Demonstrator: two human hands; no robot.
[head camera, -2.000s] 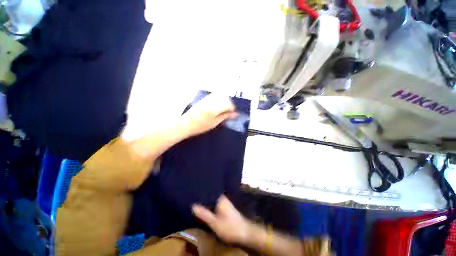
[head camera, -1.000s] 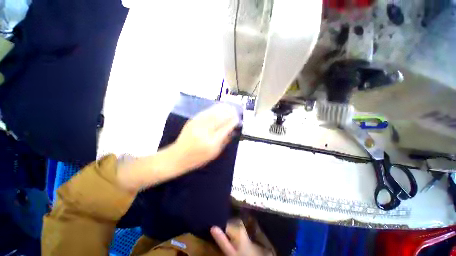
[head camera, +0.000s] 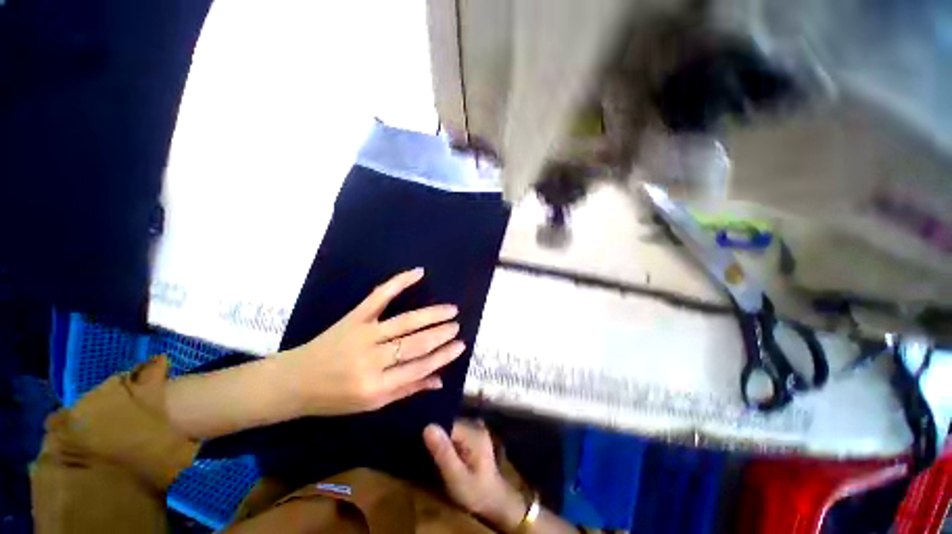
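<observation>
A dark fabric panel (head camera: 407, 235) lies flat from the machine down over the table's front edge. A pale grey-blue strip (head camera: 423, 159) runs across its far end, with its right corner at the needle area under the off-white sewing machine head (head camera: 553, 73). My left hand (head camera: 381, 360) lies palm down on the panel, fingers spread, a ring on one finger. My right hand (head camera: 470, 464) is at the panel's lower right edge by the table edge, thumb up and fingers curled; whether it pinches the fabric is unclear. The presser foot is blurred.
Black-handled shears (head camera: 767, 339) lie right of the needle, beside small green-and-blue snips (head camera: 743, 235). A large dark fabric heap (head camera: 78, 136) is at left. A blue basket (head camera: 115, 360) is below it at my lap, and a red basket (head camera: 804, 495) is below the table at right.
My left hand has slid from the pale strip down to the middle of the panel, uncovering the strip. My right hand has moved slightly up and left. The view has shifted closer to the machine.
</observation>
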